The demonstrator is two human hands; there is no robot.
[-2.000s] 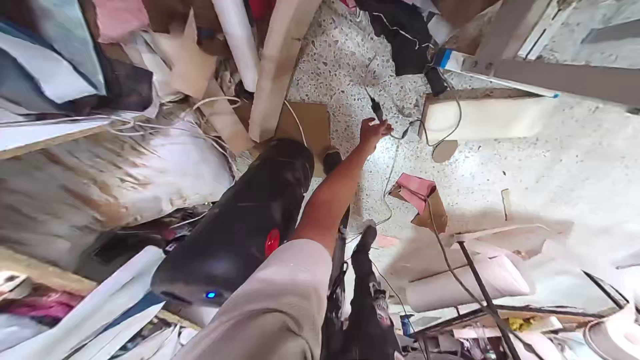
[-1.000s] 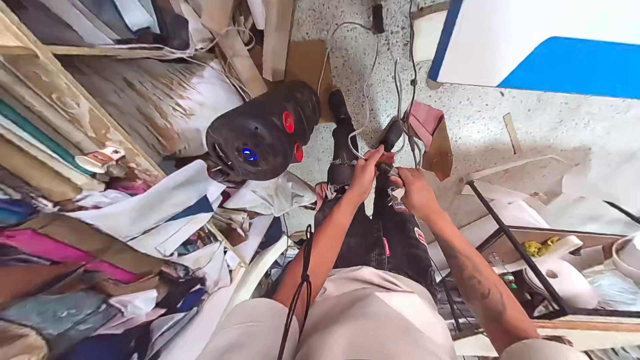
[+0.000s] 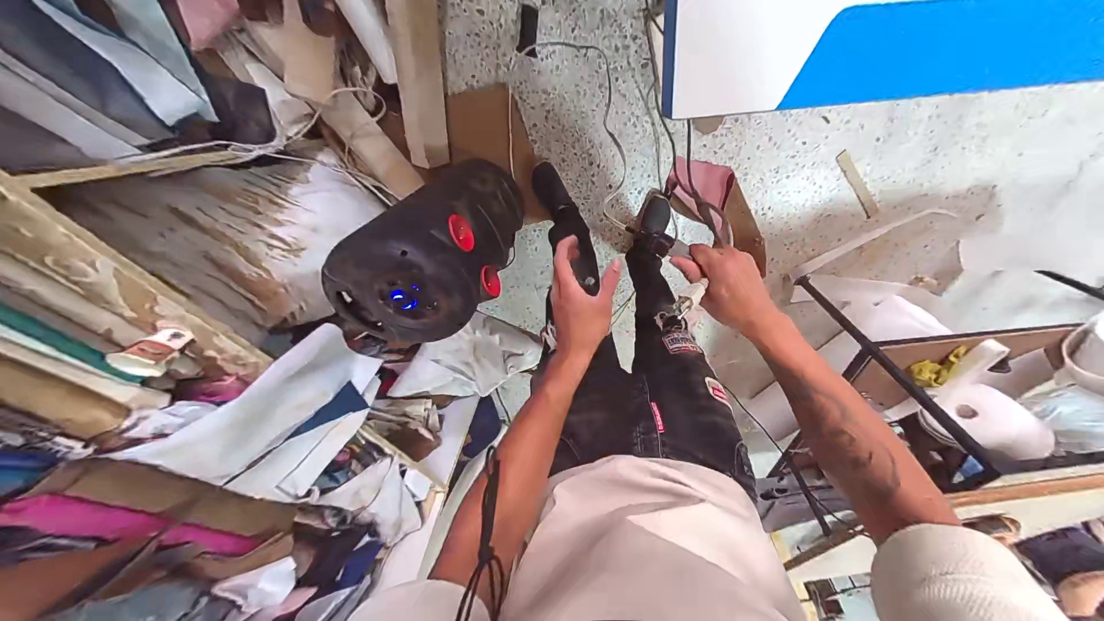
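Note:
My left hand (image 3: 582, 302) is over my left leg with its thumb and fingers apart, and no held thing shows in it. To its right, my right hand (image 3: 729, 280) is closed around a bundle of thin cables (image 3: 703, 207) that runs up across the floor. A pale connector or cable end (image 3: 688, 300) shows just below its fingers; its exact kind is unclear. A small dark piece (image 3: 655, 241) lies by its fingertips, in front of my shoe. Left of my hands stands a black cylindrical speaker (image 3: 423, 250) with red round parts and a blue light.
Fabric and leather scraps (image 3: 250, 414) are piled at the left. A white-and-blue panel (image 3: 862, 60) covers the top right. A pink-and-brown folded piece (image 3: 742, 216) lies on the speckled floor. On the right, a black metal frame (image 3: 897, 379) stands near white rolls (image 3: 983, 418).
The outstretched arm has come back to my body, and both hands met before my legs. Since then my left hand has parted from my right. The view has shifted.

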